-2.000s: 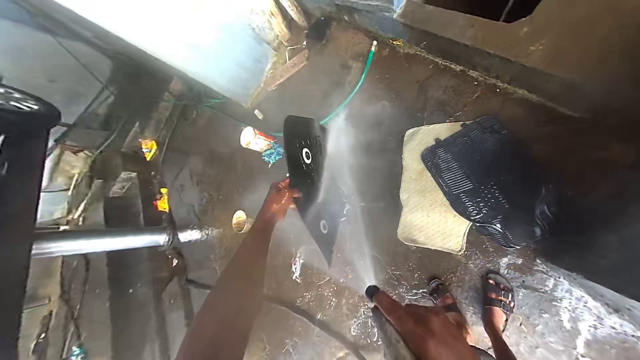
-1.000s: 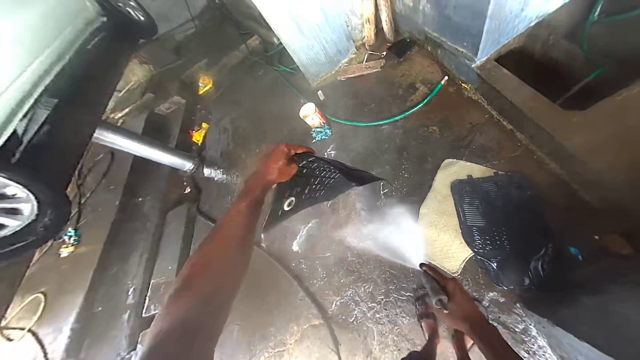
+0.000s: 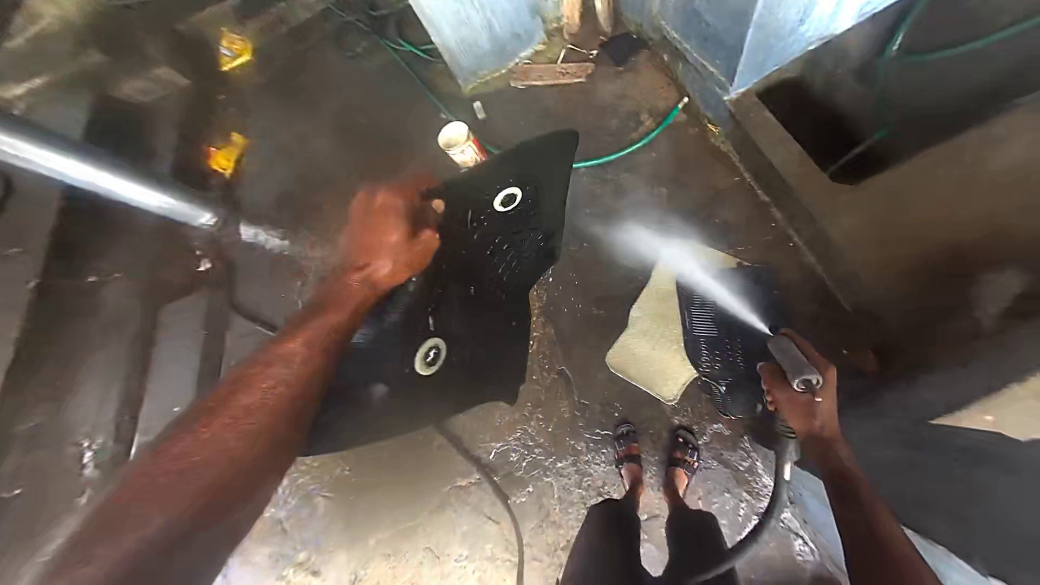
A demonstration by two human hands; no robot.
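My left hand grips the edge of a wet black rubber car floor mat, held up in front of me with two round pale-ringed discs showing. At the right, my right hand is closed around a pressure-washer spray gun, its hose trailing down towards my legs. A white spray shoots from the nozzle up and to the left, past the right side of the held mat. Beyond the gun lie a beige mat and, partly over it, a ribbed black mat, on the wet floor.
A white and red container stands behind the held mat, near a green hose. Yellow packets and a metal pipe are at the left. A concrete ledge borders the right. A dark hose crosses the floor near my feet.
The held mat has turned from a folded, tilted pose to show a broad face with both discs. The spray, which crossed near the mat's lower side, now passes to its right.
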